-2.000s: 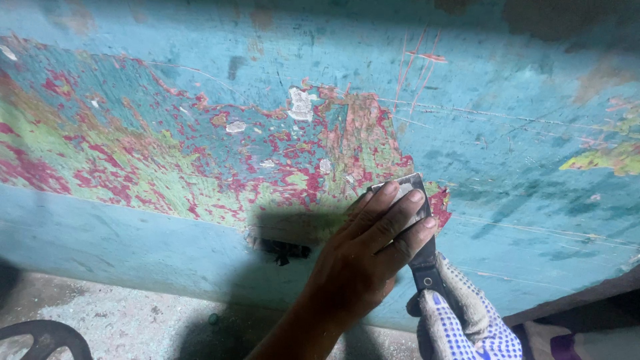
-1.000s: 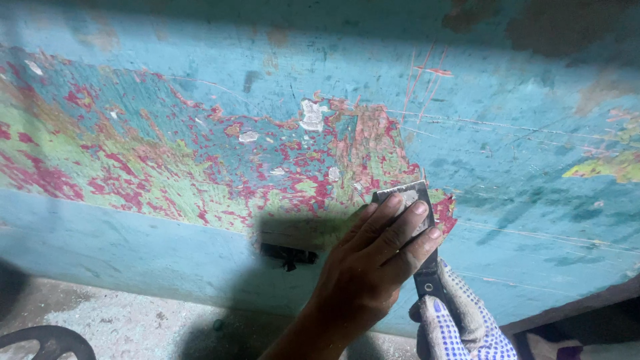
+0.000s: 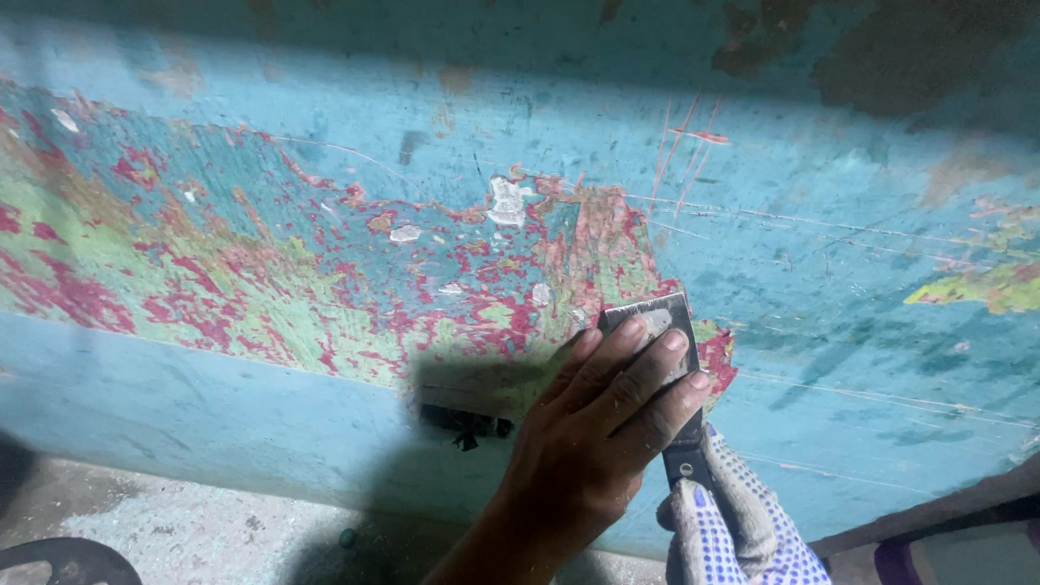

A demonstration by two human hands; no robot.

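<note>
A scraper [image 3: 682,349] with a wide metal blade lies against the painted wall [image 3: 812,325], its blade edge on a partly stripped patch of pink, red and green layers. My right hand [image 3: 739,512], in a white knitted glove with blue dots, grips the dark handle from below. Bare fingers of my left hand [image 3: 609,414] are spread flat on the blade and press on it. Blue paint surrounds the stripped band [image 3: 268,276], which runs left from the blade. Part of the handle is hidden in the glove.
A dark slot with torn black material [image 3: 465,424] is in the wall, left of my left hand. Paint flakes litter the floor [image 3: 219,520]. A dark curved object [image 3: 73,561] stands at the lower left. Striped fabric [image 3: 967,556] shows at the lower right.
</note>
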